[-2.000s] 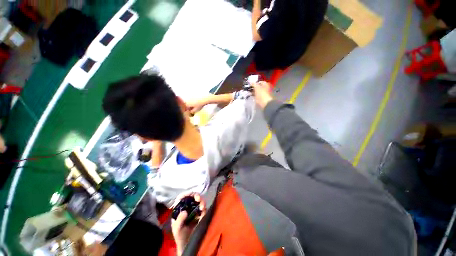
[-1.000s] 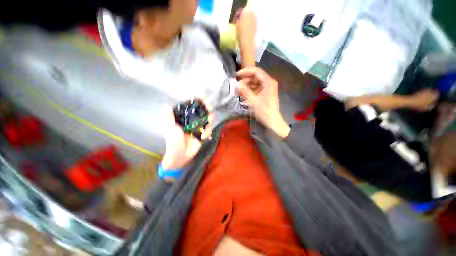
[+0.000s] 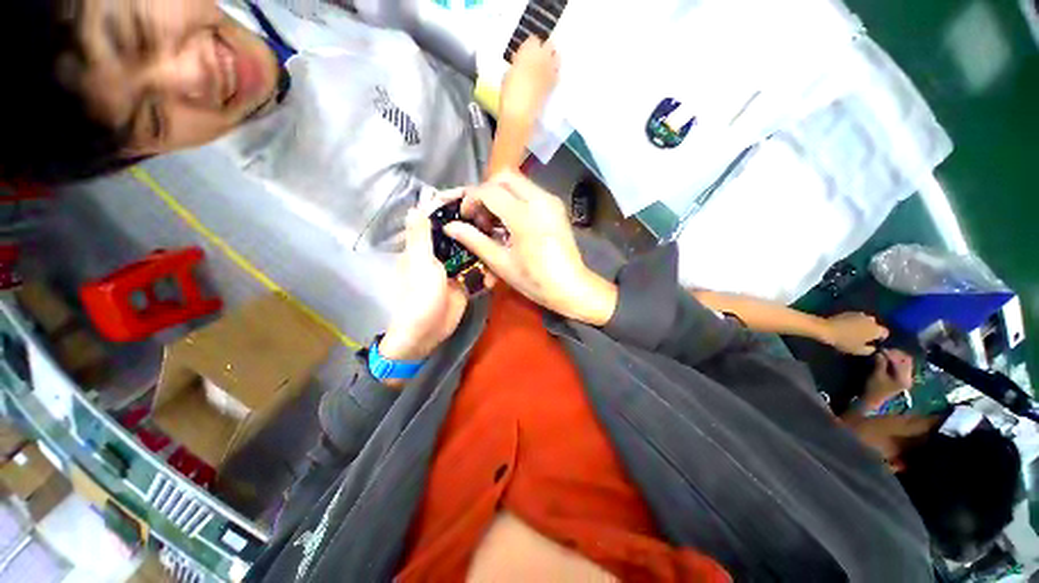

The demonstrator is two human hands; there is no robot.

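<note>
A small black device housing (image 3: 448, 236) with green circuit board showing is at the wearer's waist. My left hand (image 3: 422, 298), with a blue wristband, holds it from below and the left. My right hand (image 3: 541, 245) reaches over from the right, with thumb and fingertips on the housing; they hide part of it. A small dark part (image 3: 474, 279) shows at the housing's lower edge, beside my left fingers. Whether it is joined to the housing cannot be told.
A person (image 3: 342, 114) in a light shirt is close at upper left. An open black housing (image 3: 670, 123) lies on white sheets (image 3: 786, 194). Another person's hands (image 3: 857, 334) are at right. A red stool (image 3: 150, 294) and an open carton (image 3: 245, 370) stand at left.
The view has swung round. My right hand, apart from the device earlier, is now on it; my left hand still holds it. The neighbour's face has come into view.
</note>
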